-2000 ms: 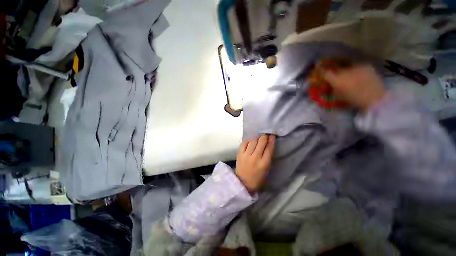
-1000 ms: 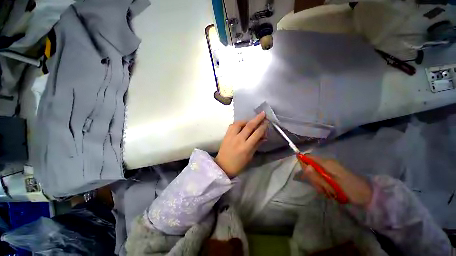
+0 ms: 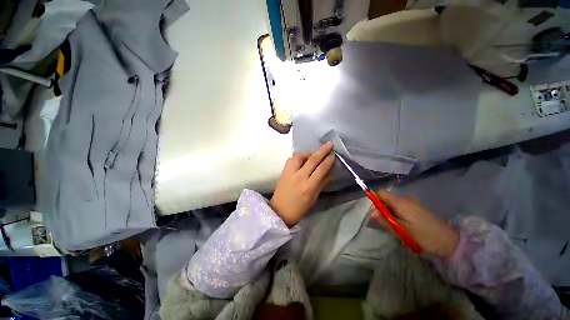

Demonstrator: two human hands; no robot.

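Observation:
A grey garment panel [image 3: 437, 106] lies on the white table by the needle. A narrow grey welt strip [image 3: 381, 160] lies on its lower part, its left end folded up. My left hand [image 3: 303, 185] presses fingertips on the panel at that folded end. My right hand [image 3: 415, 222] holds the red-handled scissors [image 3: 392, 219], seen side-on. Their silver blades look nearly closed and point up-left, the tip close to my left fingertips at the strip's left end. Whether the tip is in the cloth cannot be told.
The sewing machine head [image 3: 306, 28] stands at the top, its lamp bright. A dark bent guide [image 3: 270, 87] lies left of the needle. Stacked grey panels [image 3: 115, 131] lie at the left. Dark red snips [image 3: 497, 81] and a white bobbin recess [image 3: 551, 99] are at the right.
From two seconds ago, the panel is spread flatter and the scissors have come down-left to the strip. Over the last second the scissors have shifted slightly left; my left hand has barely moved.

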